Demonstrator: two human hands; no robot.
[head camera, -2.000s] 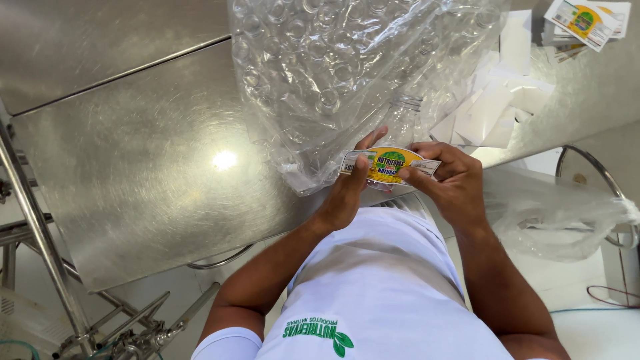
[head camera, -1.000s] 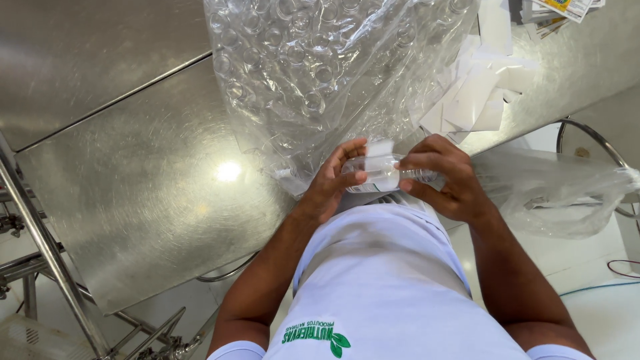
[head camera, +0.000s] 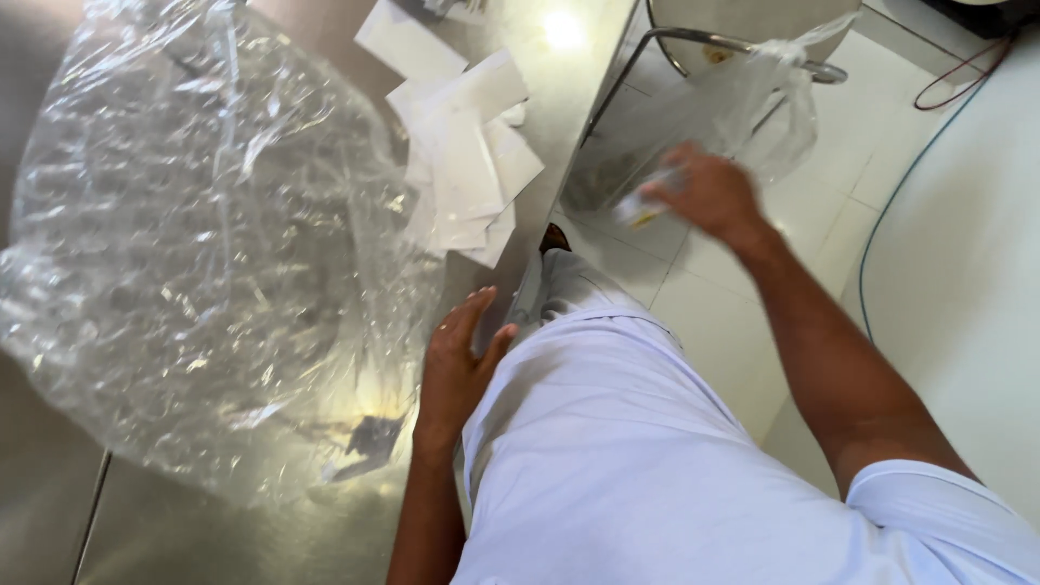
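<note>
My right hand (head camera: 711, 195) is over the floor side, closed on a blurred clear plastic bottle (head camera: 646, 199) with a label that shows some yellow. Just beyond it a clear plastic bag (head camera: 764, 122) hangs by a metal-framed chair. My left hand (head camera: 463, 357) rests at the edge of the steel table with its fingers apart and holds nothing. Left of it lies a large clear bag (head camera: 203, 268) full of clear plastic bottles. White slips of paper (head camera: 467, 175) are piled on the table above my left hand.
The edge of the steel table (head camera: 581, 122) runs between the table and the tiled floor. A chair's curved metal tube (head camera: 699, 34) stands at the upper right. A blue hose or cable (head camera: 886, 219) and a thin red one (head camera: 934, 106) lie farther right.
Both hands were together on the bottle and label; now they are apart. My right hand has carried the bottle off to the right, and my left has let go. The view has swung to the right.
</note>
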